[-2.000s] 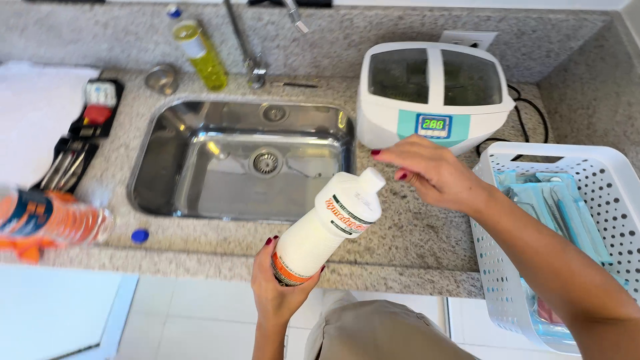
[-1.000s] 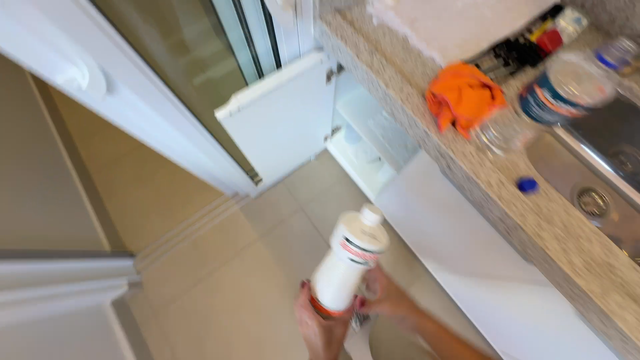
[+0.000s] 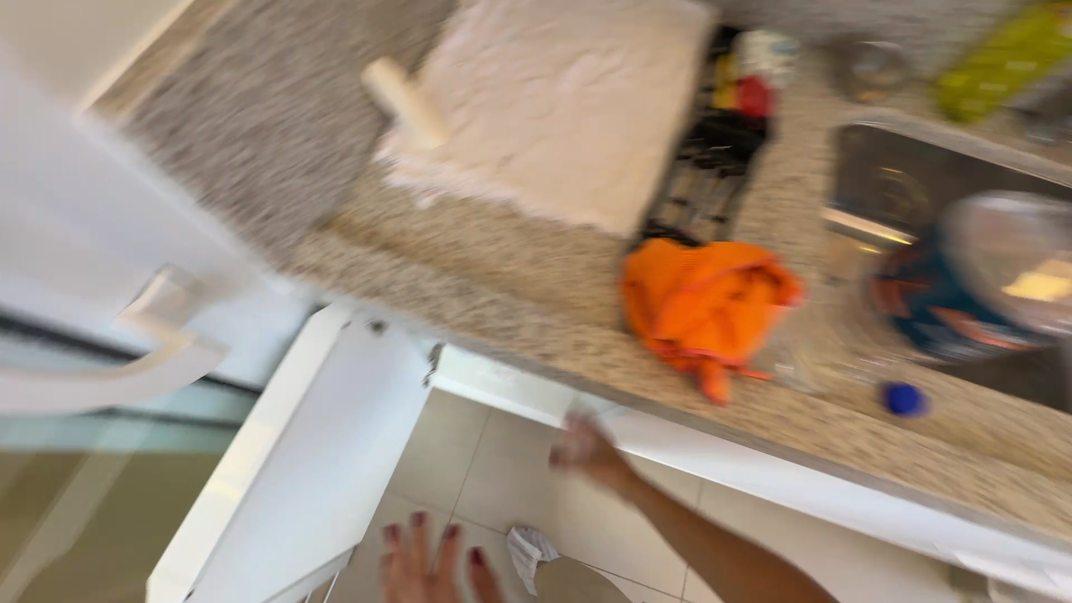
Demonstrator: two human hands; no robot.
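My left hand (image 3: 435,565) is at the bottom edge with its fingers spread and nothing in them, beside the open white cabinet door (image 3: 310,469). My right hand (image 3: 590,452), blurred, reaches to the cabinet front just under the granite counter's edge; whether it holds anything does not show. The white bottle with the orange band is out of sight. An orange cloth (image 3: 708,301) lies bunched on the counter above my right hand. To its right are a clear plastic bottle with a blue label (image 3: 938,293) and a blue cap (image 3: 904,399).
A white towel (image 3: 561,109) covers part of the granite counter (image 3: 502,285), with a pale cylindrical piece (image 3: 406,100) on its left side. A black tool pouch (image 3: 708,167) lies alongside. The steel sink (image 3: 888,167) and a yellow-green bottle (image 3: 1005,63) are at right. A door handle (image 3: 167,343) juts at left.
Both hands held the white bottle one second ago; now it is not in view and my hands are apart. The right hand has moved to the cabinet front. The view has swung over the counter.
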